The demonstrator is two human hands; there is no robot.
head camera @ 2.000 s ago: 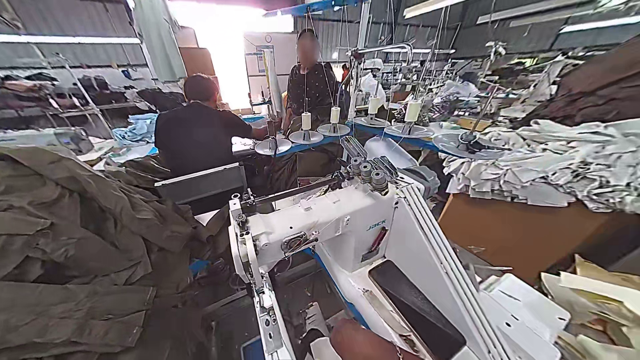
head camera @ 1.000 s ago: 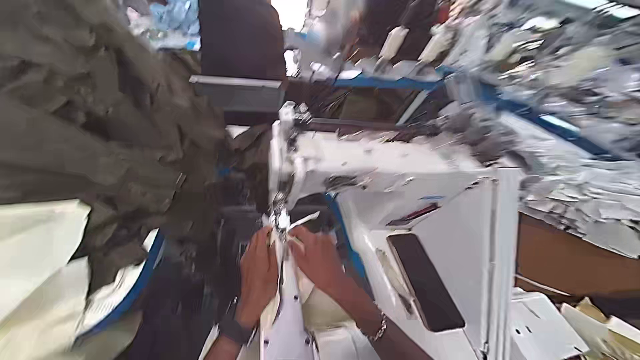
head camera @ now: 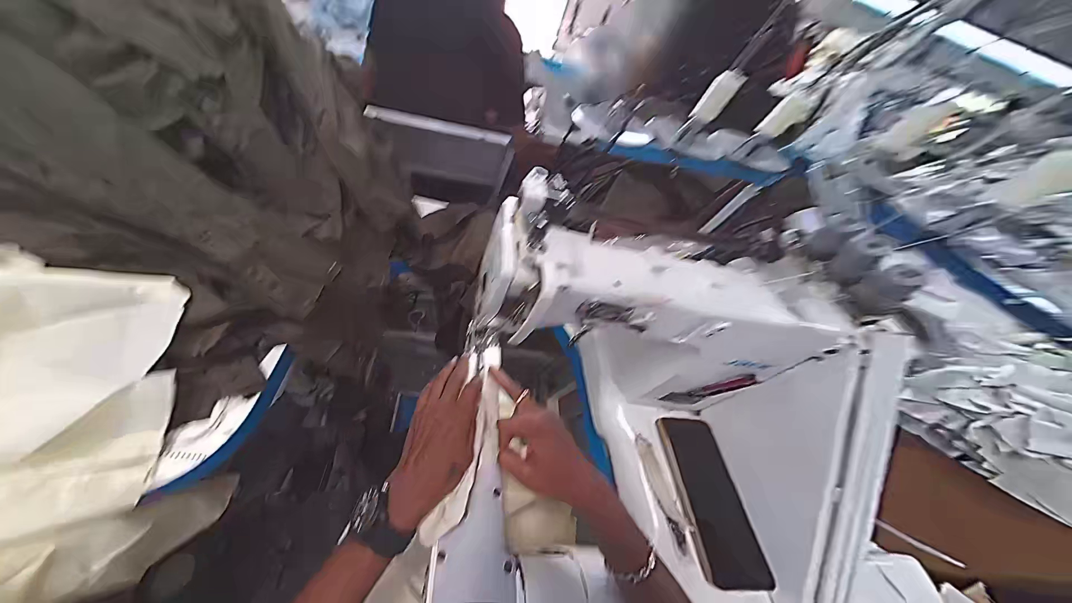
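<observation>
A white industrial sewing machine [head camera: 670, 285] stands at centre right, its needle area [head camera: 486, 335] just ahead of my fingertips. My left hand [head camera: 435, 444] lies flat with fingers extended on the left side of a cream fabric piece [head camera: 488, 435] that runs along the narrow machine arm [head camera: 475, 544]. On the right side, my right hand [head camera: 544, 448] has bent fingers pressing on or pinching the fabric; its index finger points toward the presser foot. More cream cloth [head camera: 540, 519] hangs beneath the right hand. Blur hides the exact finger contact.
A dark smartphone [head camera: 716, 502] lies on the machine's white bed. Dark brown cloth [head camera: 209, 167] is heaped at left, above cream fabric pieces [head camera: 75, 360] and a blue-edged table [head camera: 243, 435]. Thread cones [head camera: 718, 95] stand behind. A person in dark clothing [head camera: 444, 59] is beyond the machine.
Two seconds ago only part of one arm showed near the machine; now both hands are on the cream fabric at the needle area. The view has tilted down.
</observation>
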